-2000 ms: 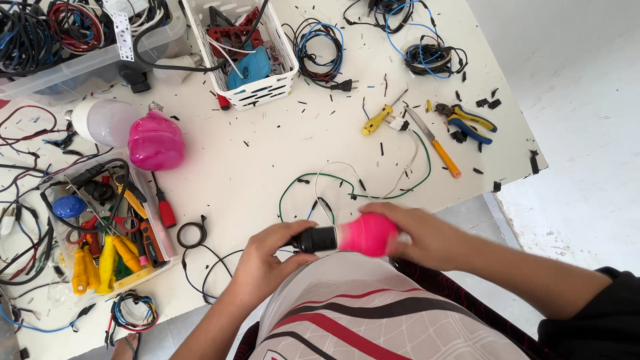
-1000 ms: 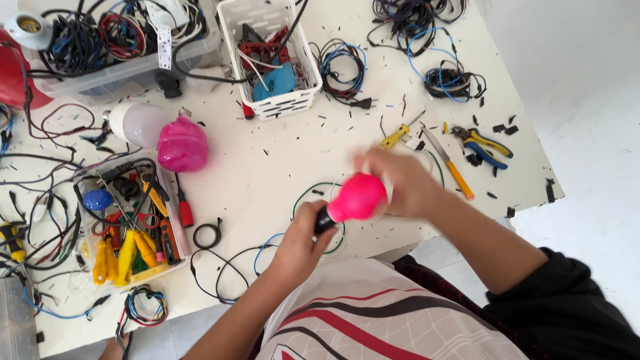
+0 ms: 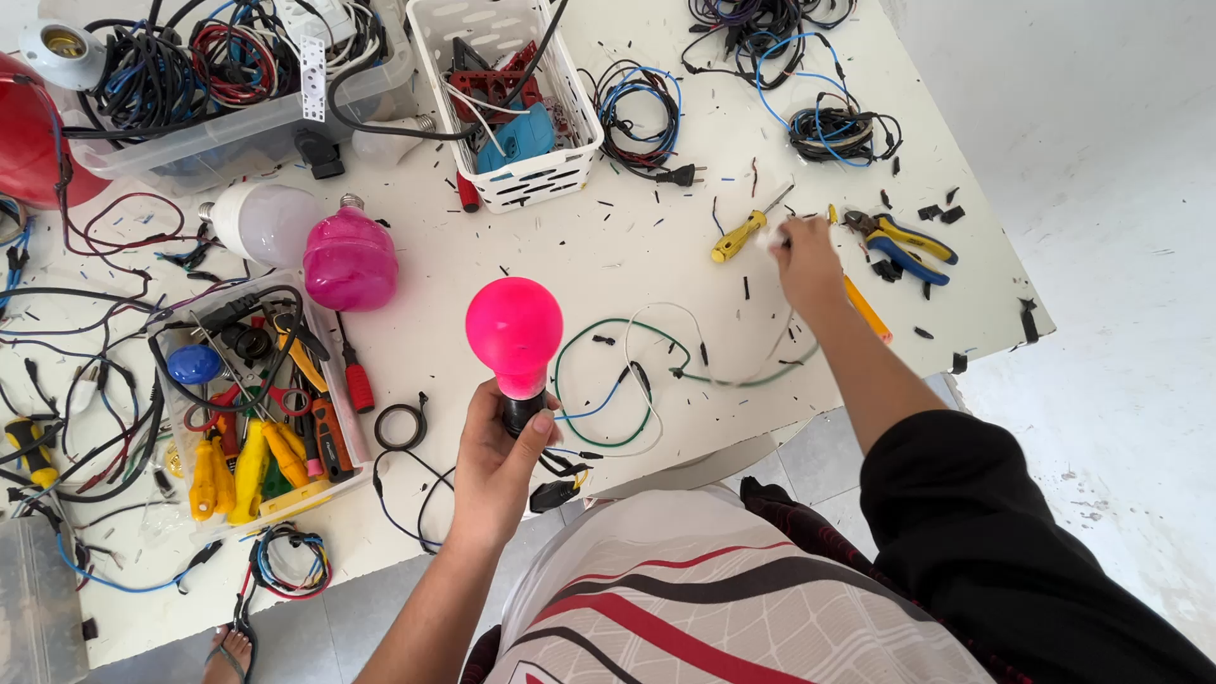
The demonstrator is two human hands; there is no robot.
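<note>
My left hand [image 3: 499, 465] is closed round a black lamp socket [image 3: 522, 410] with a pink light bulb [image 3: 514, 331] seated in it, bulb end up. Out over the right part of the table, my right hand [image 3: 807, 261] has its fingertips on a small white piece [image 3: 779, 237], blurred, at the end of the white and green wires. A yellow-handled screwdriver [image 3: 739, 236] lies just left of that hand. An orange-handled tool [image 3: 866, 309] is partly behind the right wrist, and blue-and-yellow pliers [image 3: 907, 247] lie to its right. A green wire [image 3: 608, 444] loops beside the socket.
A tool box [image 3: 351, 456], a magenta bulb [image 3: 351, 258] and a white bulb [image 3: 271, 224] stand at left. Behind are a clear bin of cables [image 3: 237, 123] and a white basket [image 3: 546, 185]. Coiled cables [image 3: 636, 123] and black scraps lie about. A person's foot [image 3: 228, 654] shows below.
My right hand has left the pink bulb and moved right to the small white piece by the screwdriver. My left hand still holds the socket, with the bulb now pointing up.
</note>
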